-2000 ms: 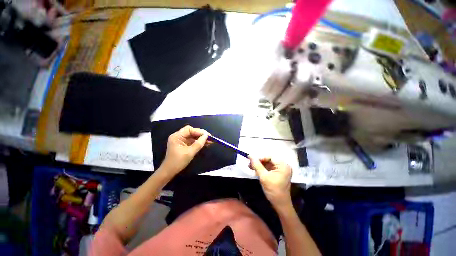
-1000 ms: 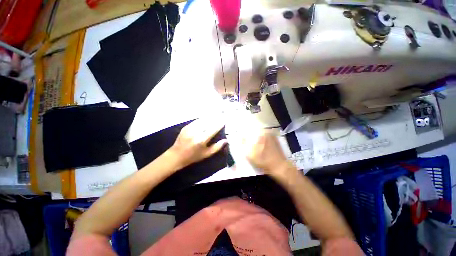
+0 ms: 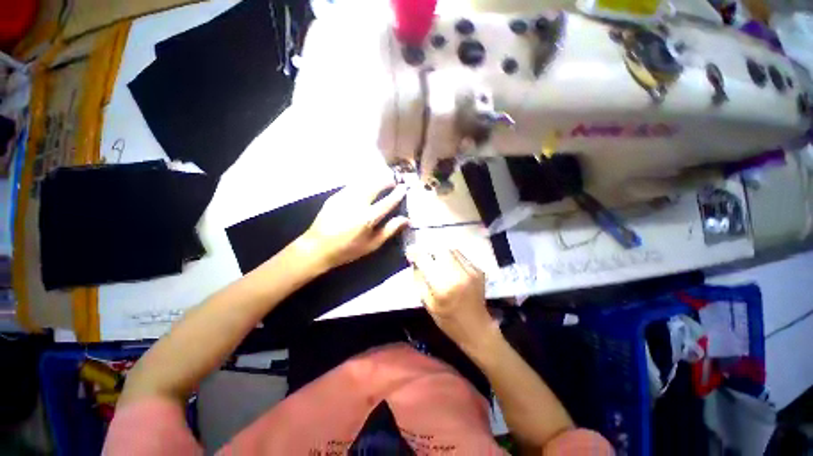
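A black fabric panel (image 3: pixel 294 254) lies on the white table in front of the sewing machine (image 3: pixel 570 98). My left hand (image 3: pixel 352 223) lies flat over the panel's right part, fingertips close to the presser foot (image 3: pixel 406 169). My right hand (image 3: pixel 453 289) is just right of the panel's edge, fingers bent and close together near the table. A narrow strip is not clearly visible; glare and blur hide what lies between the hands. I cannot tell whether the right fingers pinch anything.
A black panel stack (image 3: pixel 116 223) lies at left, with fanned panels (image 3: pixel 218 80) beyond. Dark strips (image 3: pixel 488 209) and a blue-handled tool (image 3: pixel 611 223) lie under the machine arm. A metallic plate (image 3: pixel 722 214) is at right. Blue baskets (image 3: pixel 624 334) stand below the table edge.
The hands first held a thin strip between them over the panel. They then moved to the needle area. Since then, my right hand has moved slightly down and left; my left hand stays on the panel.
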